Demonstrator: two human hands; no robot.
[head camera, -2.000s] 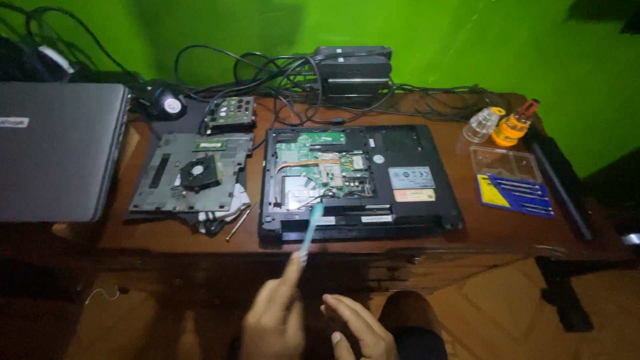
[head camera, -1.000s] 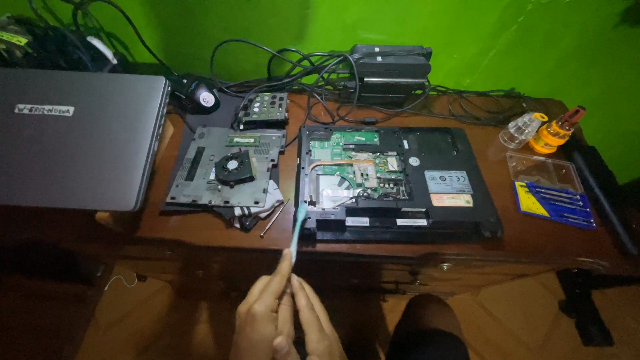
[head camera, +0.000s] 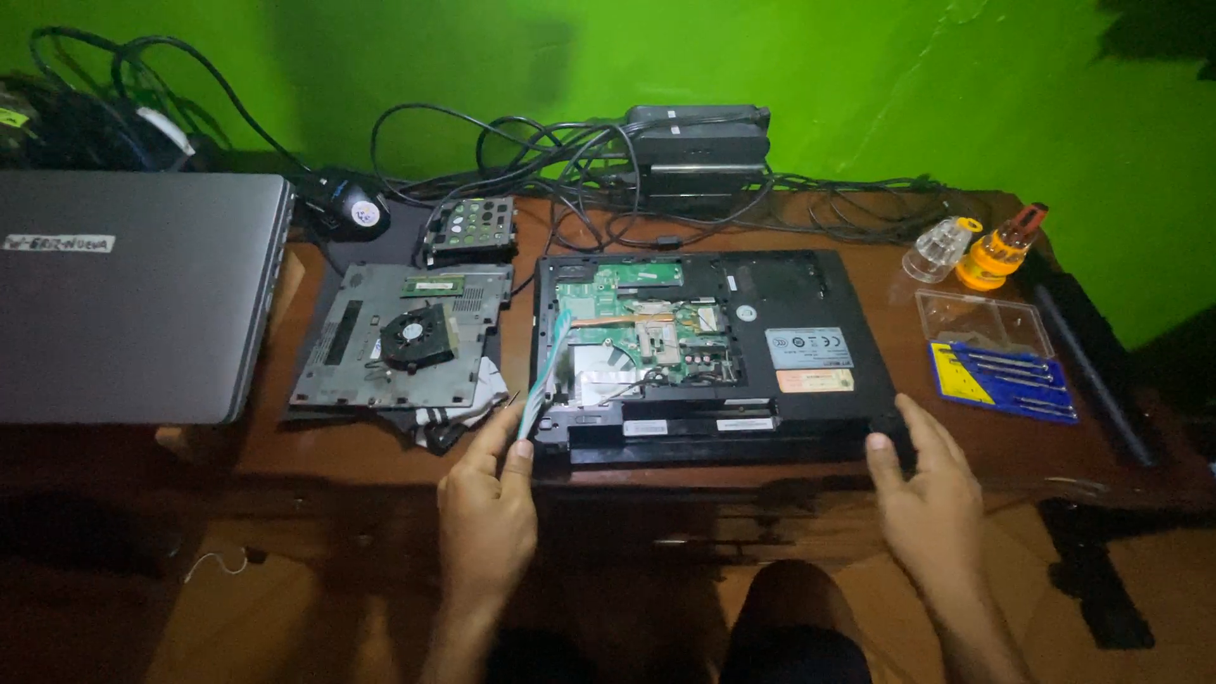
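Observation:
An overturned black laptop base (head camera: 817, 294) lies on the wooden desk, its green motherboard (head camera: 608, 294) and copper heat pipe exposed. My left hand (head camera: 489, 499) grips a slim teal and white brush (head camera: 543, 394), which points up over the laptop's left edge. At the laptop's front right corner is my right hand (head camera: 926, 475), fingers apart around the corner and holding no tool; whether it touches the case I cannot tell. To the left, a grey laptop bottom cover (head camera: 356, 294) carries a cooling fan (head camera: 416, 337) and a memory module (head camera: 434, 286).
A closed grey laptop (head camera: 123, 304) stands at the left. Behind are a metal drive caddy (head camera: 470, 228), tangled cables and black power adapters (head camera: 698, 142). On the right are a yellow screwdriver set (head camera: 993, 256), its clear cap (head camera: 936, 252) and a case of small screwdrivers (head camera: 1002, 380).
My hands, close together in front of the laptop a second ago, have moved apart to its two front corners. The brush is now in my left hand at the left edge.

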